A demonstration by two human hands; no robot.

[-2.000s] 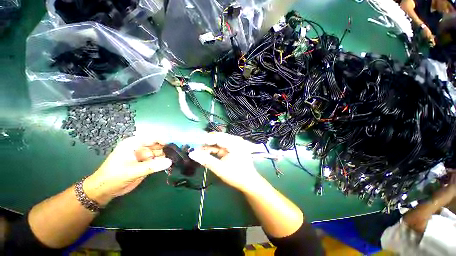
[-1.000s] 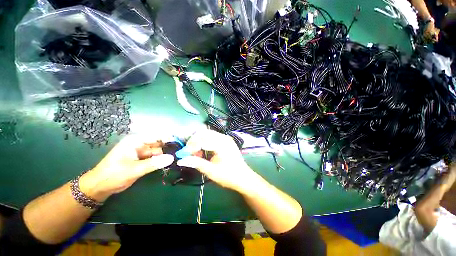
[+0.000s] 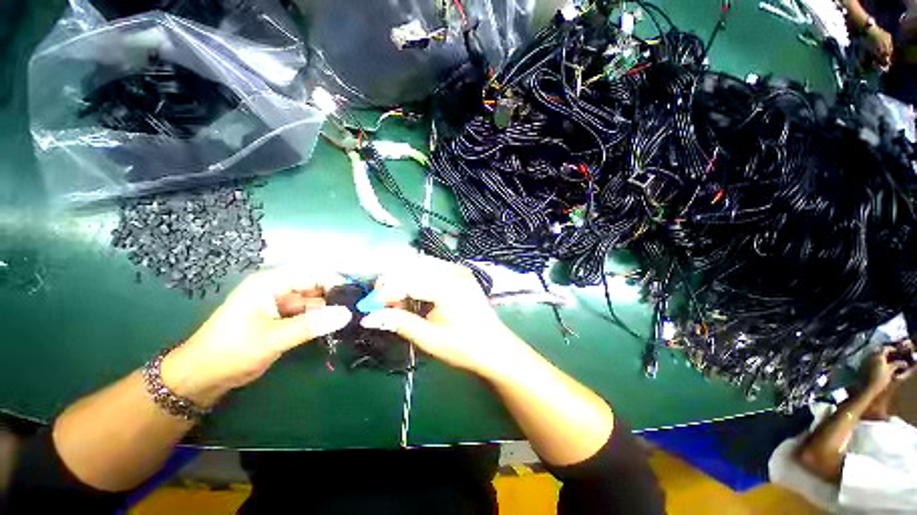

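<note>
A small black housing (image 3: 345, 296) is held between the fingertips of both hands, low over the bench in front of me. My left hand (image 3: 246, 332) grips its left side, thumb in front. My right hand (image 3: 437, 312) closes on its right side, with light blue covers on the fingertips. Thin wires and a dark cable hang below the housing, against the green bench. Glare and the fingers hide much of the housing, and I cannot tell how its parts sit together.
A heap of black cables (image 3: 593, 171) fills the right side. Pliers with pale handles (image 3: 372, 188) lie behind my hands. A pile of grey-black blocks (image 3: 191, 238) lies left, before a clear bag (image 3: 90, 161) of black parts. Another person's arm (image 3: 840, 438) is at lower right.
The right fingertips have moved left and closed over the housing, covering more of it. Since one second ago the hands have barely moved. The other person's hand at right has shifted.
</note>
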